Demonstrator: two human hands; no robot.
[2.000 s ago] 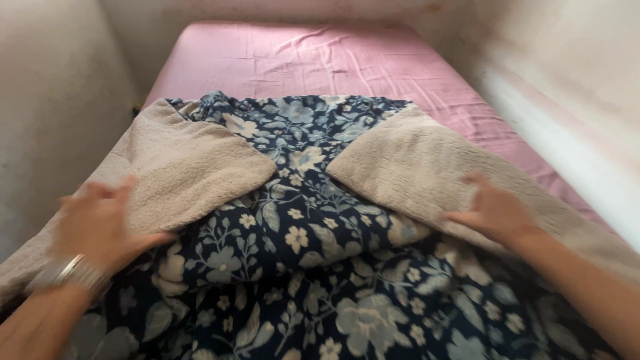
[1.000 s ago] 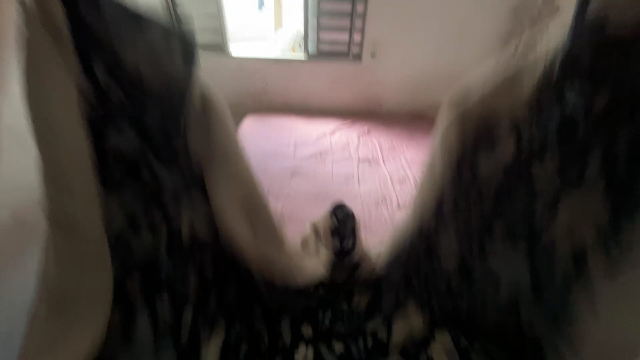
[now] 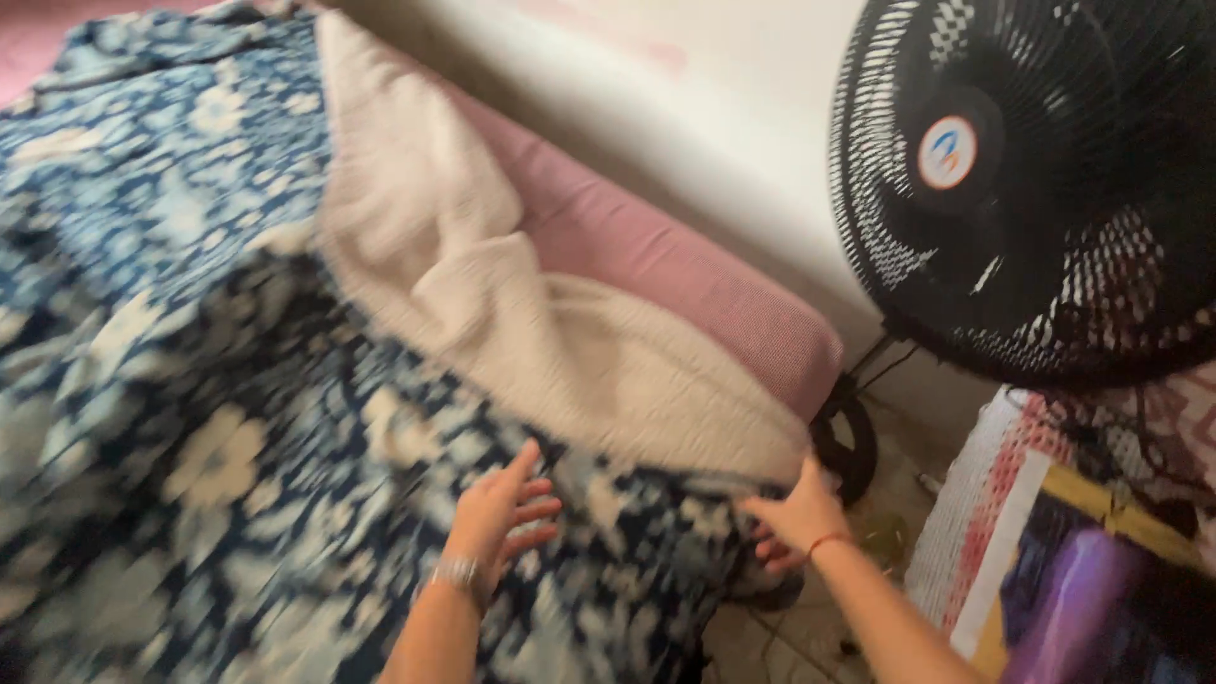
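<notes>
A blanket with a blue floral side [image 3: 218, 446] and a beige fleecy underside [image 3: 617, 380] lies over a mattress in a pink fitted sheet [image 3: 665, 256]. Its beige edge is folded back along the mattress side. My left hand [image 3: 499, 522], with a metal watch or bracelet at the wrist, is over the floral side, fingers apart and nothing held. At the blanket's corner, near the foot of the mattress, is my right hand [image 3: 798, 518], a thin red band at its wrist. Its thumb and fingers are around the corner edge; blur hides how firmly they close.
A large black fan [image 3: 1026, 190] stands at the right, close to the mattress corner. Under it is a table or stand with a white and red crocheted cloth [image 3: 969, 503] and a blurred purple object [image 3: 1083, 589]. A white wall [image 3: 741, 95] runs along the mattress. Tiled floor [image 3: 788, 636] shows between.
The blanket, spread two seconds ago with both corners folded inward, was raised in front of the view one second ago and now lies down on the bed. The view has swung right, to the fan.
</notes>
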